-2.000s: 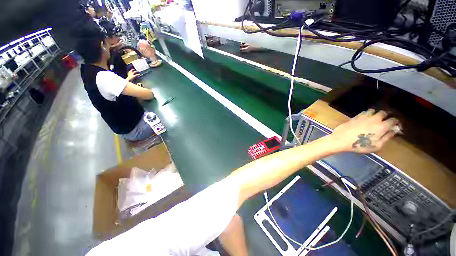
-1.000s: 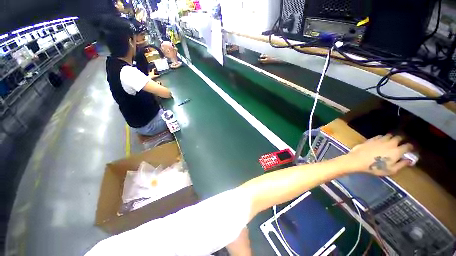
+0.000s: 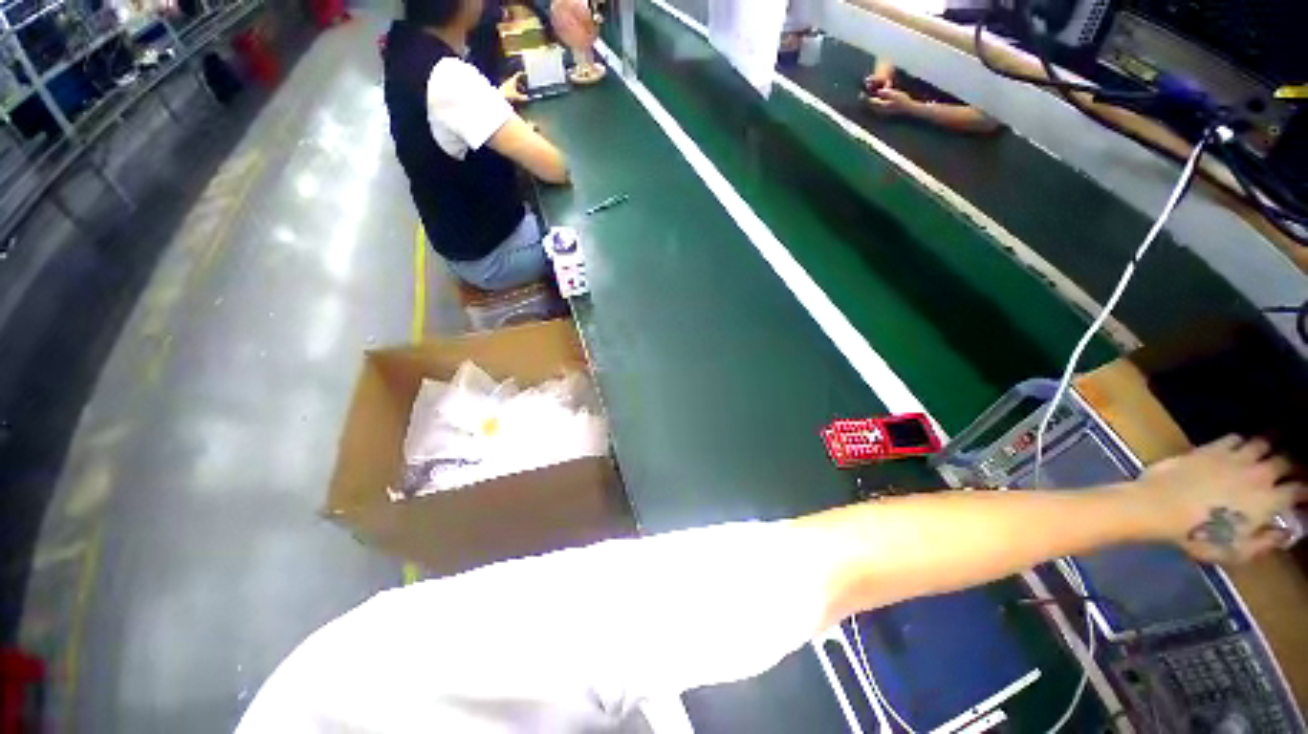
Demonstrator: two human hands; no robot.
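Note:
My left hand (image 3: pixel 1241 502) is at the right edge, over the tan top of the wide grey tester (image 3: pixel 1148 574). A small white object (image 3: pixel 1288 528) shows at its curled fingers, which seem closed on it; the grip is partly hidden. My bare left forearm crosses above the tester's screen side. A red keypad phone (image 3: pixel 882 439) lies face up on the green bench (image 3: pixel 717 387), left of the tester's handle. Dark-blue plates (image 3: pixel 947 653) with white slotted edges lie below my forearm, partly covered. My right hand is not in view.
An open carton (image 3: pixel 488 523) with clear and white bags stands on the floor at left. A seated person (image 3: pixel 466 144) works farther up the bench. A white cable (image 3: pixel 1112 308) hangs from the shelf beside the tester. Another person's hand (image 3: pixel 897 98) shows beyond the divider.
The view has swung left and down, so the carton, phone and tester sit farther right. My left hand stays over the tester's top and has shifted to the picture's right edge.

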